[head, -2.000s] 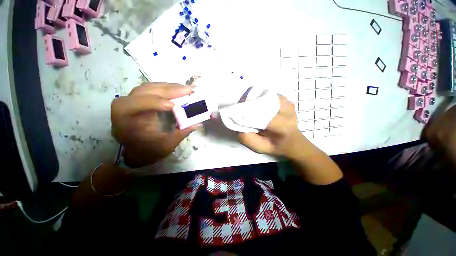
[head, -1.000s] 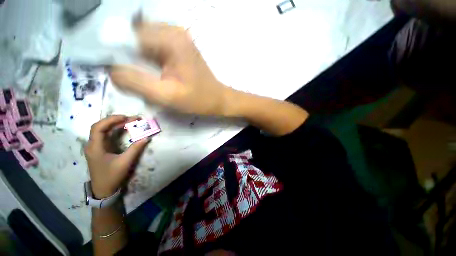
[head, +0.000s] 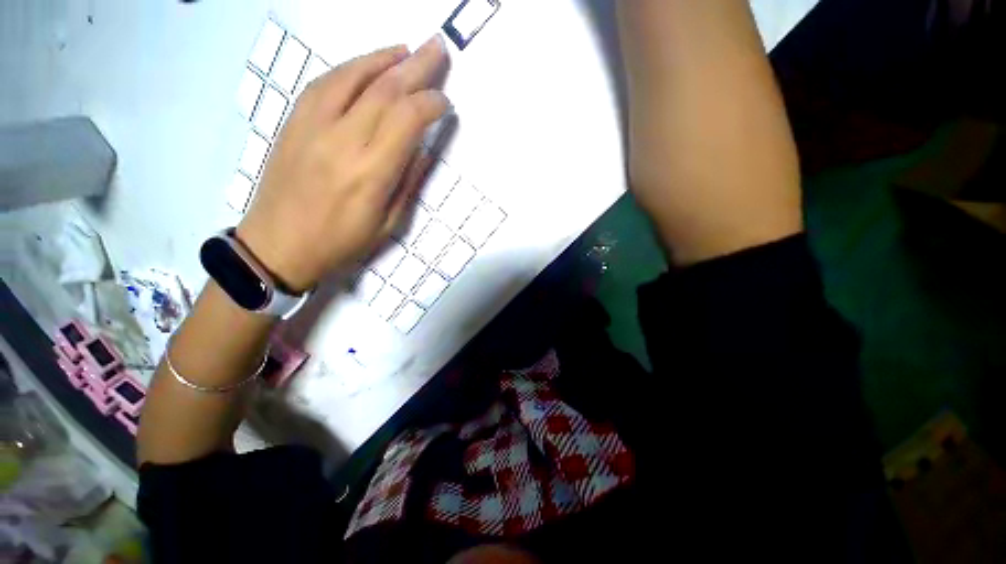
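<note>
My left hand (head: 353, 165), with a dark-faced wristband, reaches over the white table. Its fingertips are at the corner of a black-bordered screen window (head: 472, 22) at the top edge. Whether they grip it or only touch it cannot be told. The rest of the fingers and the palm side are hidden. My right forearm runs up out of the picture, so the hand is not in view. A pink camera body (head: 284, 365) lies on the table beside my left wrist, partly hidden and blurred.
A sheet of dark-outlined rectangles (head: 447, 256) lies under and around my left hand. Pink cameras with dark screens (head: 99, 350) cluster at lower left. Blue bits lie on paper (head: 160, 297) near a crumpled white wipe (head: 83, 259). A grey block (head: 50, 160) stands at far left.
The view has swung right. My left hand has left the pink camera and moved out to the screen window. My right hand, with the white cloth earlier, has gone out past the top edge.
</note>
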